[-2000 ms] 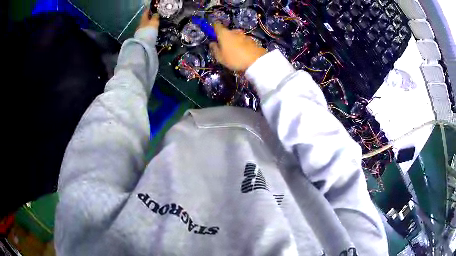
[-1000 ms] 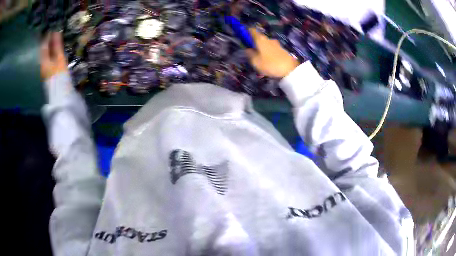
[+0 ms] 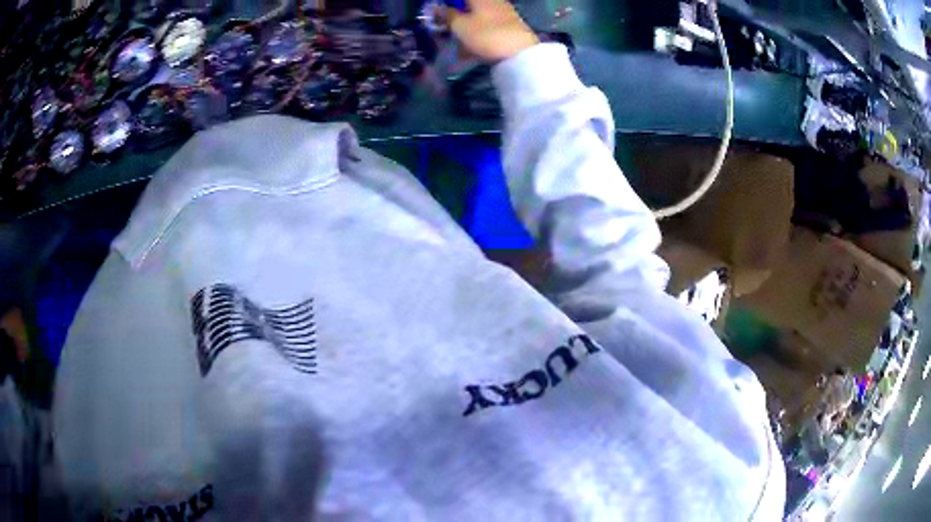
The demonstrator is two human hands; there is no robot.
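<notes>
My right hand point(image 3: 492, 31) is at the top edge of the picture, over the right end of the pile. It is closed around a blue tool point(image 3: 449, 6), which is mostly hidden or cut off by the edge. Many round motor units point(image 3: 133, 58) with dark bodies, silvery faces and thin wires lie massed on the bench at the upper left. One unit has a brighter, pale face point(image 3: 184, 41). My left hand is not in the picture.
The green bench point(image 3: 653, 97) runs across the top. White-and-black parts point(image 3: 689, 39) lie on it at the upper right. A pale hose point(image 3: 727, 112) loops over its edge. Cardboard cartons point(image 3: 847, 296) stand below right, and a blue stool or bin point(image 3: 495, 199) is under the bench.
The view has swung right, so the pile now shows at the upper left. My left hand has gone out of view. My right hand, still with the blue tool, is now at the pile's right end.
</notes>
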